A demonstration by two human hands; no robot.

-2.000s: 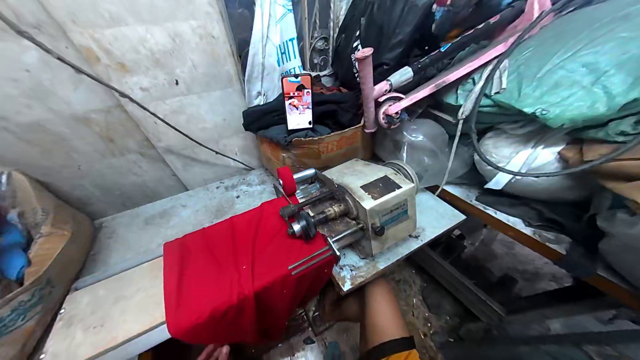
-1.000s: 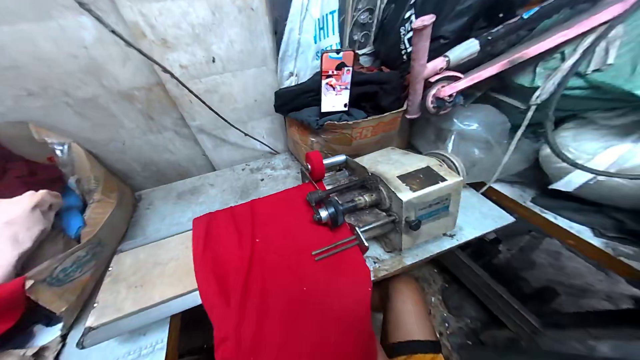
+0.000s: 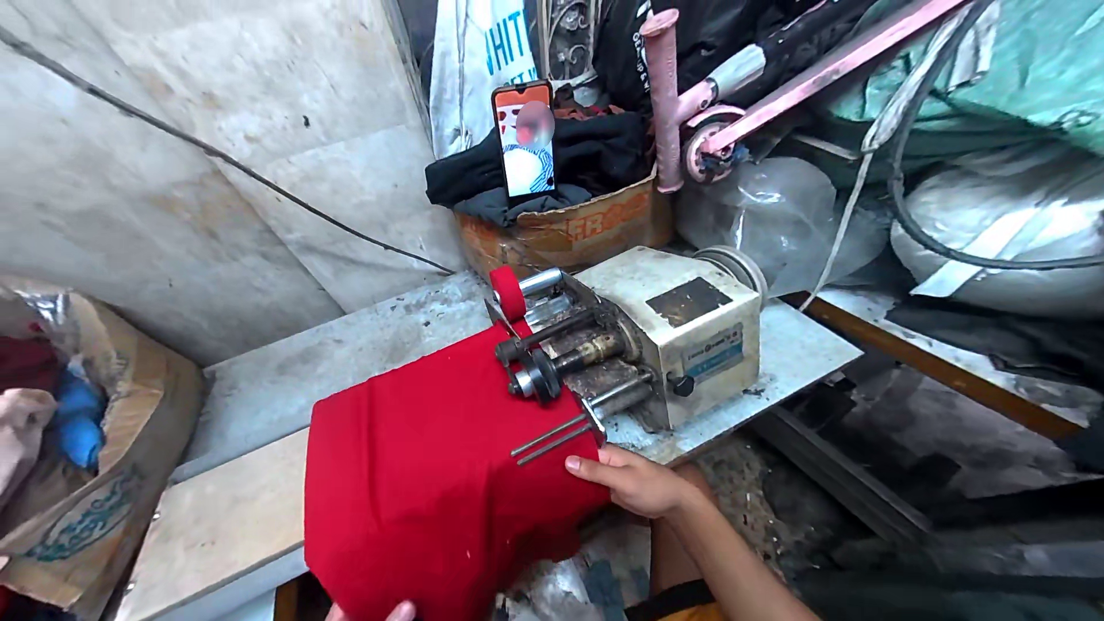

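Observation:
Red fabric (image 3: 414, 466) lies over the table and hangs down its front edge, its right side passing under the rods of a beige cloth strip-cutting machine (image 3: 690, 319). A small red roll (image 3: 508, 293) sits on the machine's upper rod. My right hand (image 3: 634, 483) pinches the fabric's right edge, thumb on top, just below the two thin guide rods (image 3: 552, 438). At the bottom edge of the view, only fingertips of my left hand (image 3: 375, 612) show, at the fabric's lower edge; the rest is out of view.
A cardboard box (image 3: 155, 414) of cloth stands at left. Behind the machine, a phone (image 3: 524, 142) leans on dark clothes in another cardboard box (image 3: 595, 228). A pink scooter (image 3: 828, 78), plastic bags and a hanging cable (image 3: 914, 198) are at right. A bench plank (image 3: 224, 500) extends left.
My right hand has come into view at the fabric's right edge beside the guide rods. One second ago a hand was at the left box; now fingertips show at the fabric's lower edge.

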